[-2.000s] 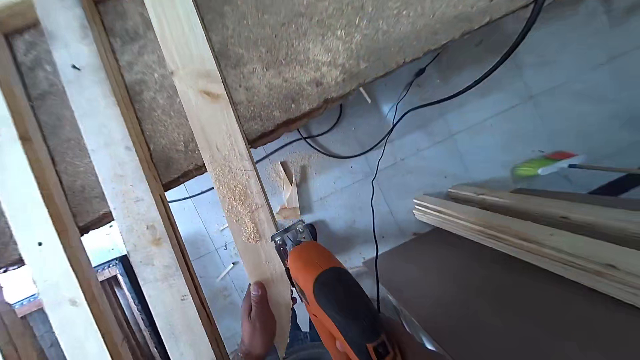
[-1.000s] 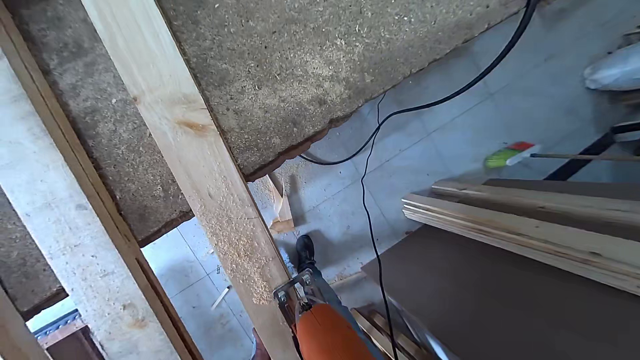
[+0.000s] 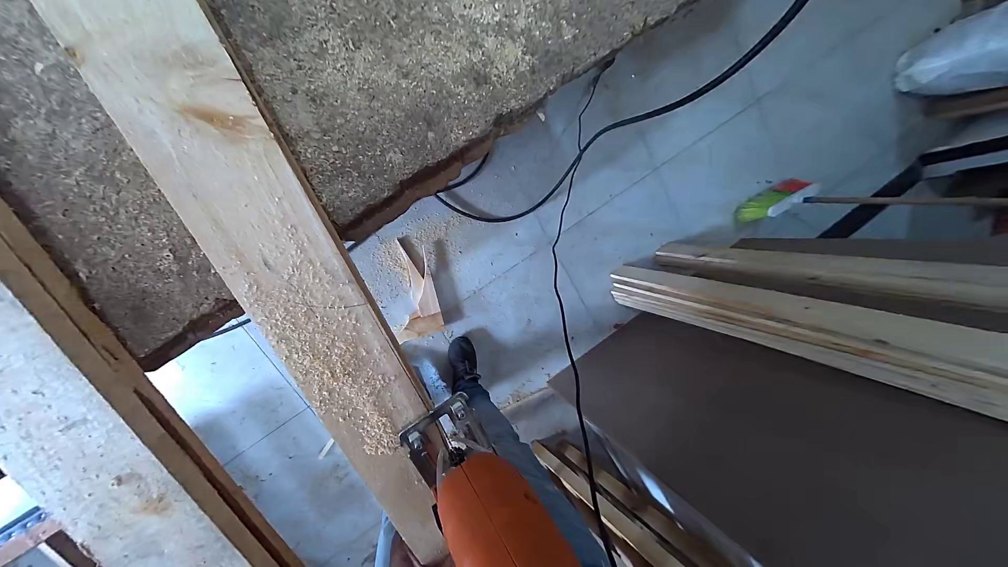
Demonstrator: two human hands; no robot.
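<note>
An orange jigsaw (image 3: 496,512) with a metal base plate sits at the right edge of a long wooden board (image 3: 260,213), near the board's lower end. Sawdust (image 3: 331,362) lies along the board, and a thin curved line crosses it above the pile. Only a sliver of my left hand (image 3: 400,554) shows at the bottom edge, beside the board; its fingers are hidden. My right hand is out of view, as is the rear of the jigsaw. The blade is hard to make out.
A rough, dusty slab (image 3: 409,94) lies under the board. Another board (image 3: 94,441) is at the left. Stacked planks (image 3: 787,323) rest on a brown panel (image 3: 748,441). A black cable (image 3: 669,106) and a thinner cord (image 3: 561,299) hang past. Wood offcuts (image 3: 424,299) and a brush (image 3: 776,199) are on the tiled floor.
The jigsaw and my left hand have shifted down toward the bottom edge. My left hand, seen with its thumb on the board two seconds ago, is now nearly out of view.
</note>
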